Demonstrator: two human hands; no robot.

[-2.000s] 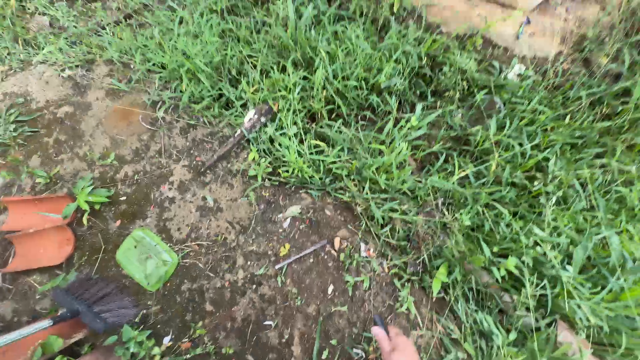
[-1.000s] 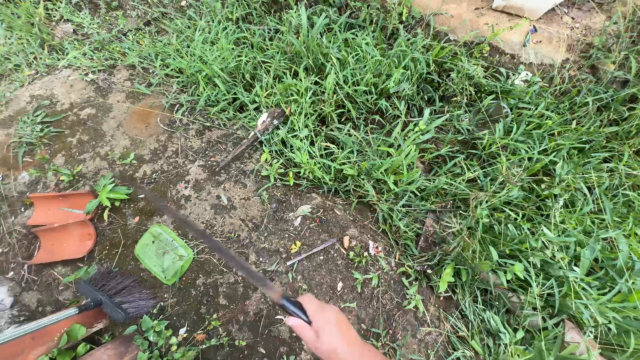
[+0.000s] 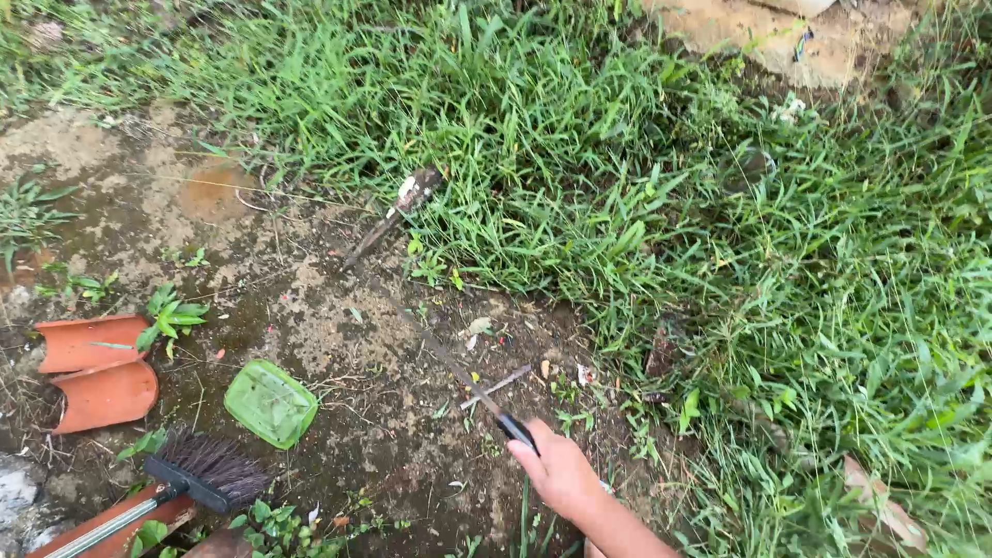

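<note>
My right hand, at the lower middle, is closed around the black handle of a long-bladed tool, likely a machete. Its thin dark blade points up and left over bare soil, and the tip blurs into the ground near a weathered piece of wood. A short stick lies on the dirt by the blade. Dense green grass grows beyond and to the right of the blade. My left hand is not in view.
A green plastic lid or tray lies on the soil. Left of it are broken orange clay roof tiles. A broom with dark bristles rests at the lower left. A pale slab lies at the top right.
Two seconds ago only the fingers of my right hand showed at the bottom edge; the hand and the long blade have since come into view. The blade now points more steeply upward than one second ago.
</note>
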